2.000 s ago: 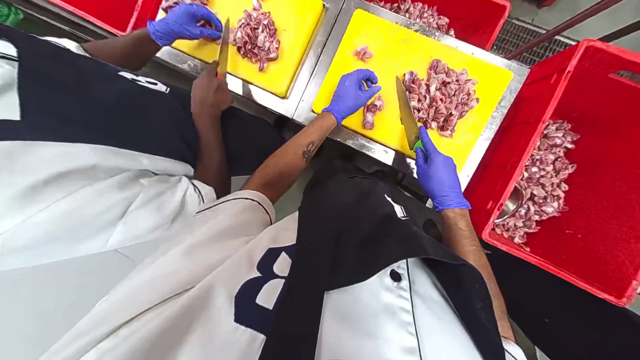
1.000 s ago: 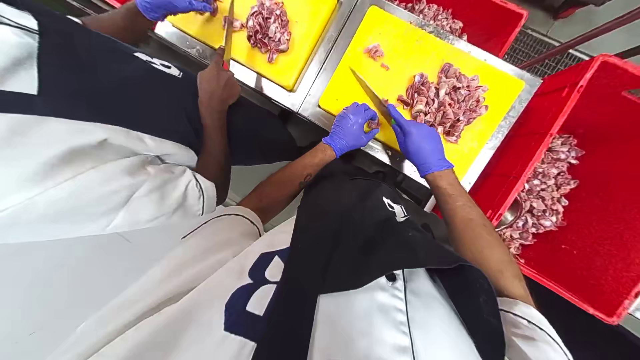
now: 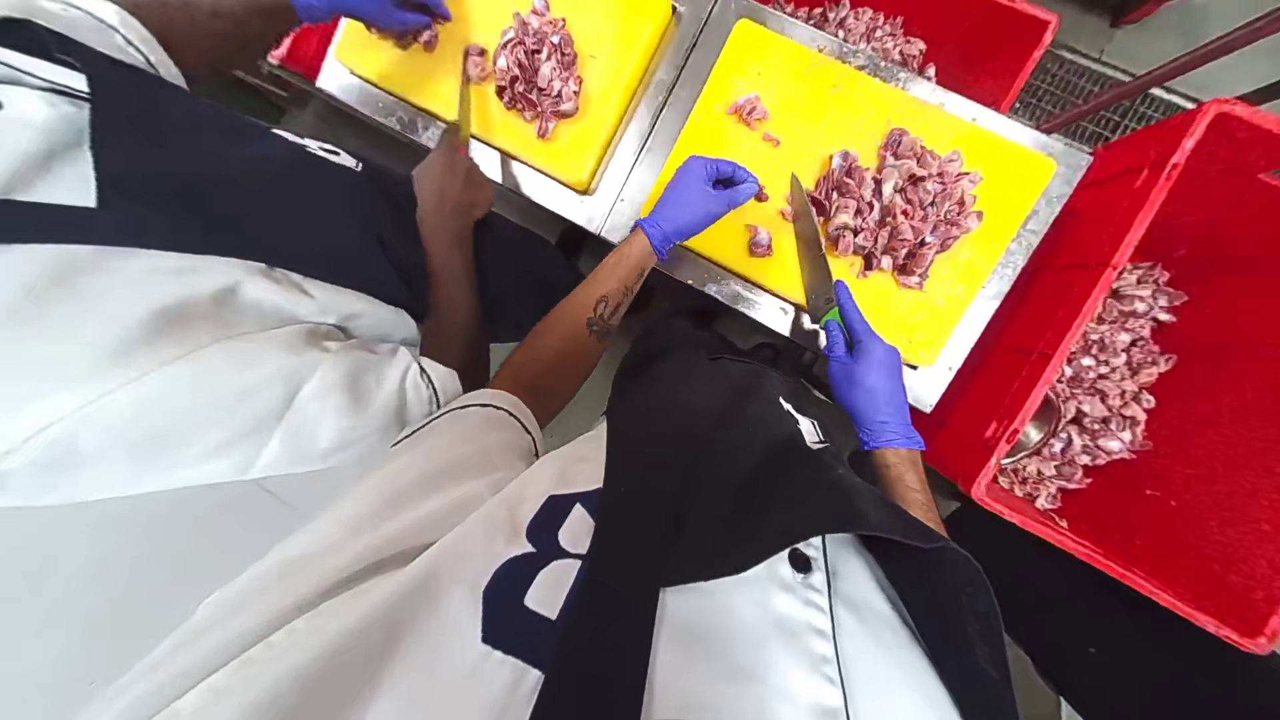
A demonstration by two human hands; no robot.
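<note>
My right hand (image 3: 866, 372), in a blue glove, grips a kitchen knife (image 3: 812, 246) by its green handle, its blade lying over the yellow cutting board (image 3: 910, 105) beside a pile of raw meat pieces (image 3: 898, 208). My left hand (image 3: 702, 198), gloved too, is over the board's left side with thumb and fingertips pinched close to a small dark meat scrap (image 3: 761, 194); whether it holds the scrap is unclear. One meat piece (image 3: 759, 241) lies between my left hand and the near edge. Small pale trimmings (image 3: 748, 110) rest farther back.
At the left, a co-worker's gloved hand (image 3: 385, 12) and bare hand with a knife (image 3: 464, 110) work at another yellow board (image 3: 625, 45) with meat. A red crate (image 3: 1215, 330) on the right holds meat and a metal bowl (image 3: 1034, 430). Another red crate (image 3: 985, 50) stands behind my board.
My hands were close together at the board's near edge a second ago; now they are apart. The knife has swung beside the pile, and a meat piece lies near my left hand.
</note>
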